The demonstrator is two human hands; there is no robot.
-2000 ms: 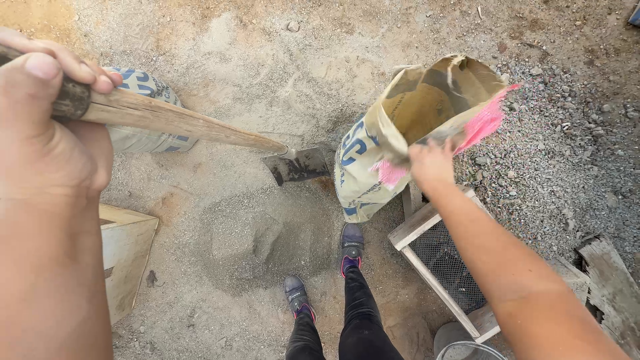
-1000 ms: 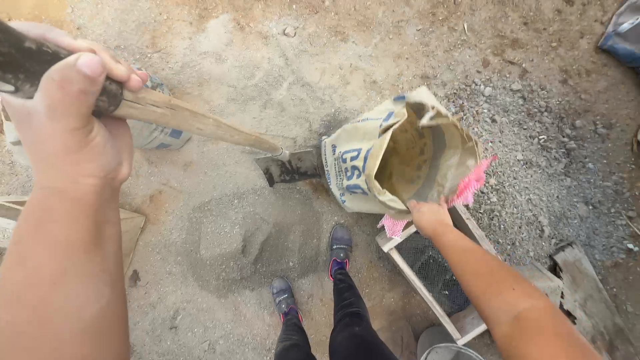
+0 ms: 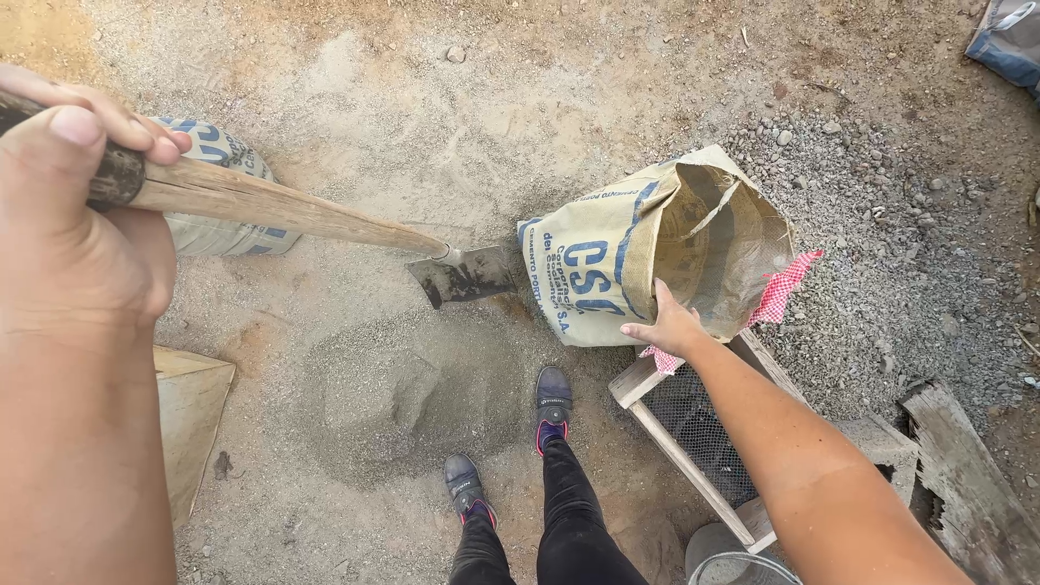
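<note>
My left hand [image 3: 89, 195] grips the upper end of a shovel's wooden handle [image 3: 284, 207], near its dark grip. The metal shovel blade [image 3: 461, 275] rests on the ground beside the base of a cement sack [image 3: 585, 260]. That sack leans to the right, its mouth wide, with a pink checkered cloth [image 3: 784, 286] at the rim. My right hand [image 3: 670, 323] lies against the lower edge of the sack's mouth, fingers spread; whether the thumb or a finger pinches the edge cannot be told. Below the blade lies a low pile of grey sand or cement mix [image 3: 414, 390].
A wood-framed mesh sieve [image 3: 686, 467] lies under my right forearm, with a bucket [image 3: 735, 565] below it. Broken boards [image 3: 967, 479] and gravel [image 3: 902, 244] are at right. Another cement sack [image 3: 236, 231] and a wooden box [image 3: 191, 422] are at left. My feet stand beside the pile.
The sack's mouth has swung from facing up to facing right. My right hand has gone from holding the cloth and rim to spread fingers at the lower edge. The shovel stays in my left hand.
</note>
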